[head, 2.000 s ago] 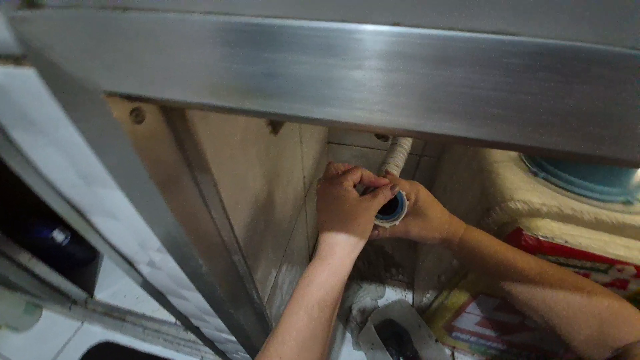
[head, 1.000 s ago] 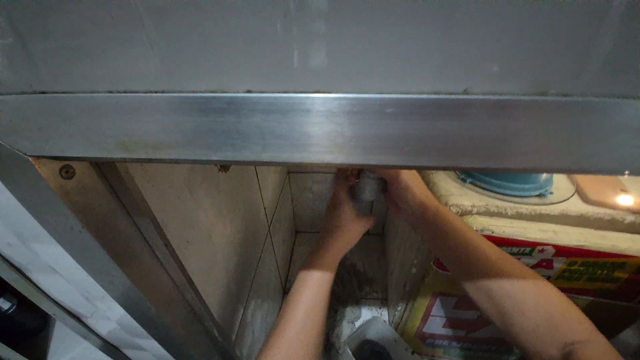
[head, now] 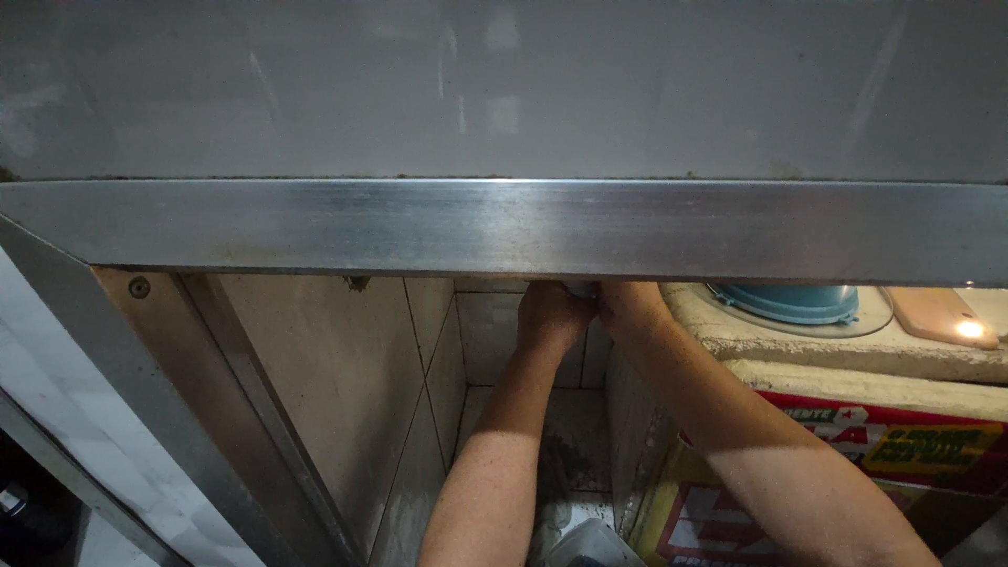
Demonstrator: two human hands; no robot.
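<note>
Both forearms reach up into a tiled gap below a metal frame rail (head: 504, 232). My left hand (head: 555, 315) is bent at the wrist, its fingers mostly hidden under the rail. Beside it on the right, my right hand (head: 634, 307) also goes out of sight behind the rail. A small part of a pale, greyish object (head: 581, 290) shows between the two hands; what it is and how each hand grips it cannot be seen. Below the arms, at the bottom of the gap, stands a translucent plastic container (head: 596, 543).
Brown tiled wall (head: 339, 378) and a slanting metal frame post (head: 134, 370) bound the gap on the left. To the right is a rough ledge (head: 709, 335) bearing a blue-green plastic vessel (head: 795, 303) and a phone-like flat object with a light (head: 937, 315). Printed packaging (head: 937, 449) lies below.
Both hands have moved up under the rail. Two seconds ago they were in plain view at a round, dark-mouthed fitting below a pale ribbed hose; now the rail hides the fingers. The view has shifted.
</note>
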